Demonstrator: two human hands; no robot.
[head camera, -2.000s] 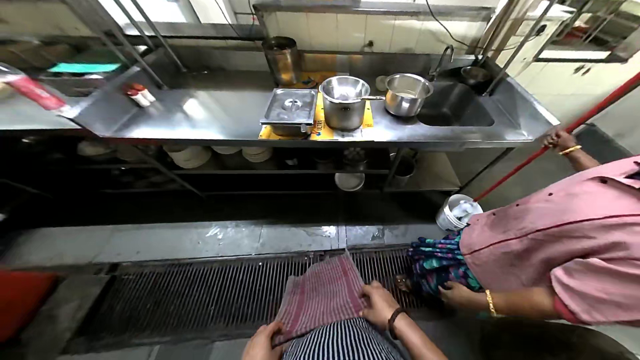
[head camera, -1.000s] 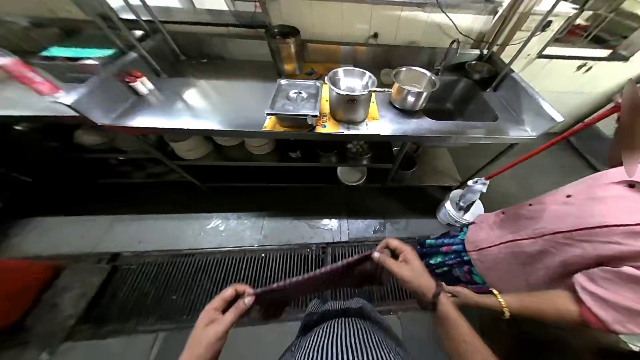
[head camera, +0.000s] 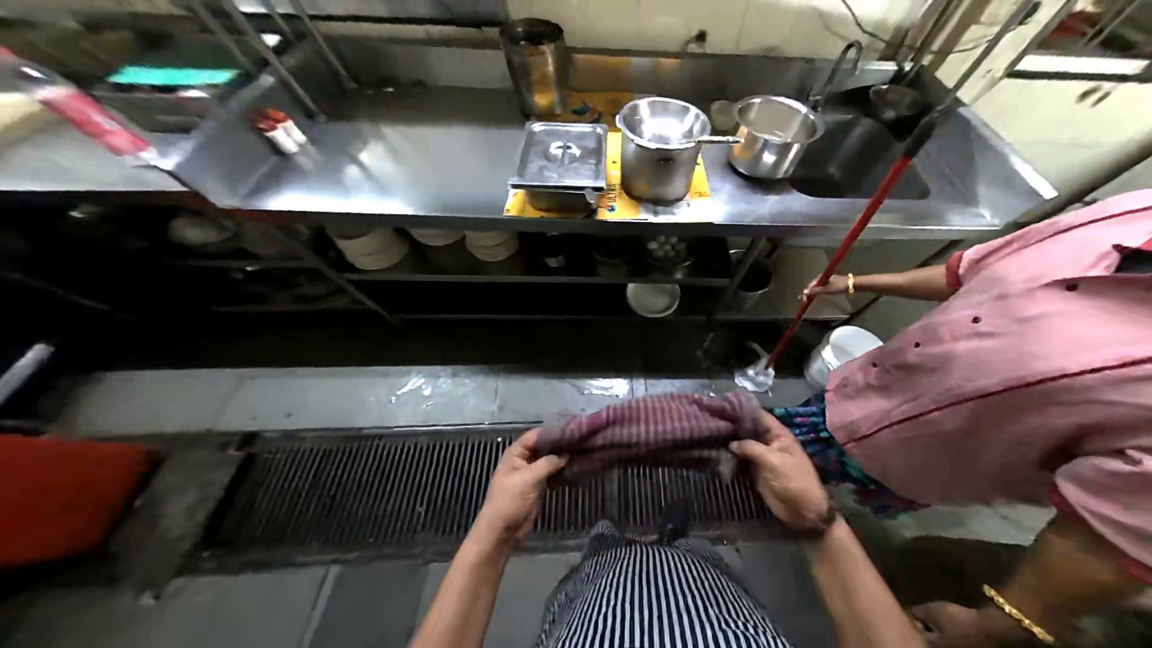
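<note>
A maroon checked cloth (head camera: 652, 430) is stretched between my two hands, over the floor grating and above my striped apron (head camera: 652, 594). My left hand (head camera: 520, 486) pinches its left end between thumb and fingers. The right end is gripped by my right hand (head camera: 785, 472), thumb on top. The cloth sags a little and its lower edge hangs loose. Part of the fingers on each hand is hidden behind the fabric.
At right a person in a pink shirt (head camera: 1008, 360) holds a red-handled mop (head camera: 841, 243) beside a white bucket (head camera: 846, 351). Ahead, a steel counter (head camera: 405, 193) bears a lidded steel pan (head camera: 560, 162), a steel pot (head camera: 661, 162) and a saucepan (head camera: 774, 139) near a sink (head camera: 846, 162). A metal floor grating (head camera: 378, 490) lies below.
Both hands have lifted the cloth from over the apron and now hold it out, further forward than a second ago. The person's mop has swung down to the floor, out of the bucket.
</note>
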